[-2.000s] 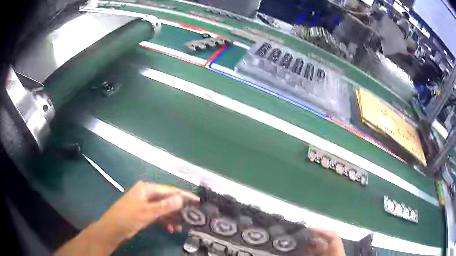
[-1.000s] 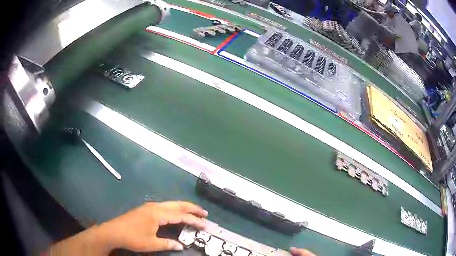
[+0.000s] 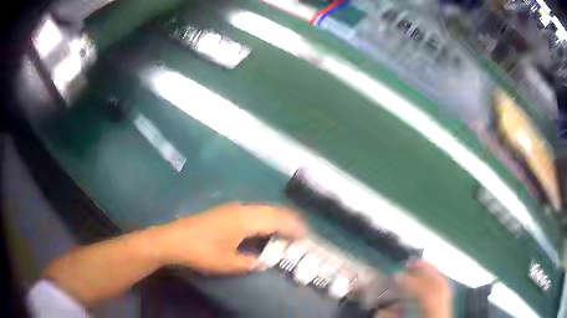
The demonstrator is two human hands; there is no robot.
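Observation:
The frame is blurred. My left hand point(image 3: 227, 239) holds the left end of a silver metal housing point(image 3: 308, 267) at the bottom centre, with its lobed edge towards me. My right hand point(image 3: 428, 289) is at the lower right, by the housing's right end, partly cut off by the bottom edge. A dark shape shows between the right hand and the housing; its outline and the right hand's grip are unclear. A long black strip part point(image 3: 351, 214) lies just behind the housing, along the near white line.
A slim silver-white tool point(image 3: 158, 143) lies at left. A silver unit point(image 3: 214, 46) lies on the belt farther back. Smaller silver units point(image 3: 498, 208) lie at far right. A blister tray point(image 3: 413, 46), a yellow-brown sheet point(image 3: 525, 143) and a shiny bracket point(image 3: 65, 59) stand around the belt.
The round-faced black-ringed unit seen two seconds ago at my hands is out of view. The view has shifted. The silver unit near the roller shows more fully. My right hand has come further into view.

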